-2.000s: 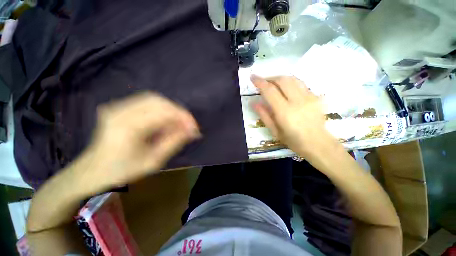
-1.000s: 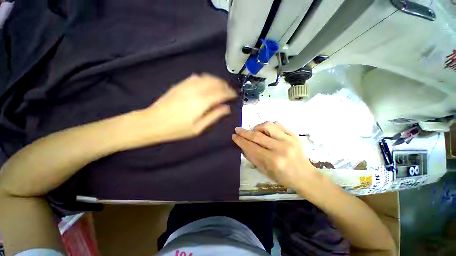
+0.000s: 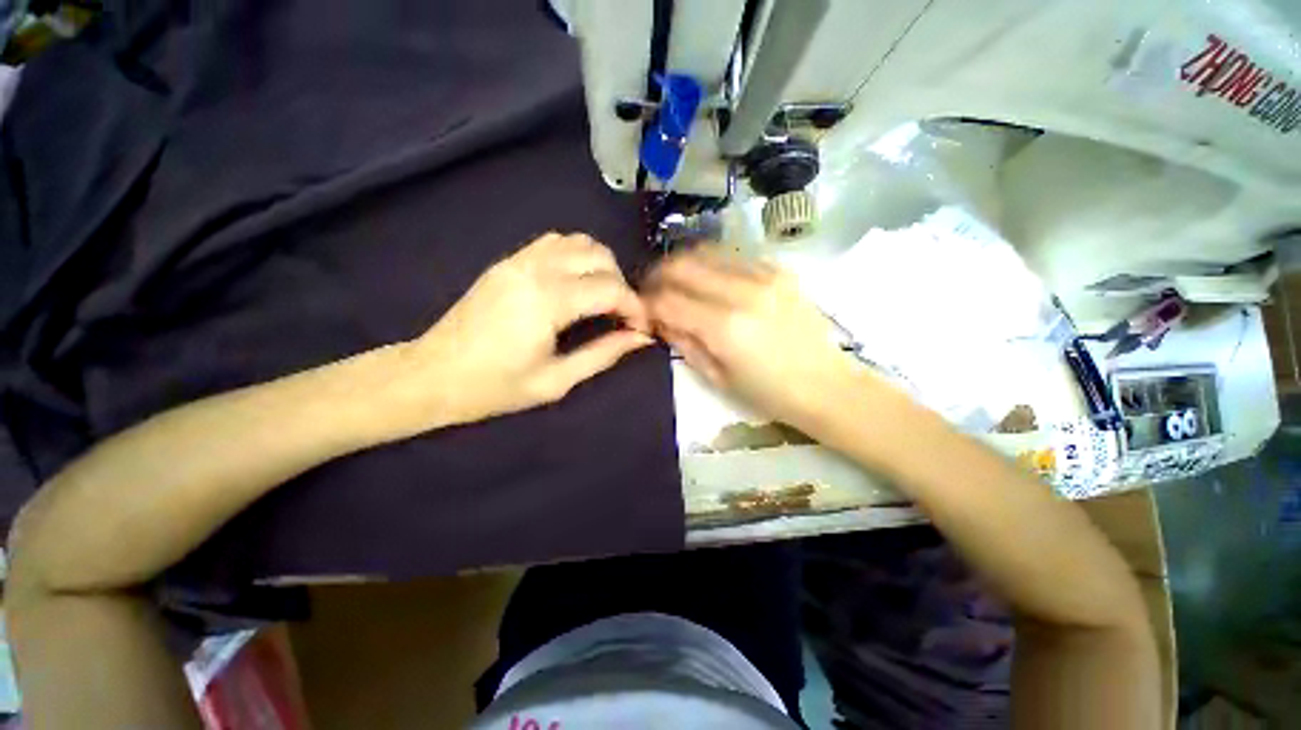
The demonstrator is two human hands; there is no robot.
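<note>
A large dark purple-brown garment piece (image 3: 357, 271) lies on the table left of the sewing machine head (image 3: 870, 86), its straight right edge in line with the needle area. My left hand (image 3: 549, 321) lies on the cloth and pinches its edge between thumb and fingers. My right hand (image 3: 728, 321) is at the same edge, just below the presser foot (image 3: 685, 225), its fingertips slightly blurred and touching the cloth close to my left fingertips. The needle itself is too small to make out. A small dark thing, perhaps thread snips, shows by my right palm.
A blue guard (image 3: 671, 129) and a ridged tension knob (image 3: 789, 214) are on the machine head. A plastic bag of white labels (image 3: 942, 285) lies under the arm. A black pen-like stick (image 3: 1092, 382) and pink-handled tool (image 3: 1153, 325) lie at right. A pink-red crate (image 3: 250, 685) stands lower left.
My left hand has come down onto the cloth edge and pinches it. My right hand has moved up and left to the edge near the presser foot. The view has shifted.
</note>
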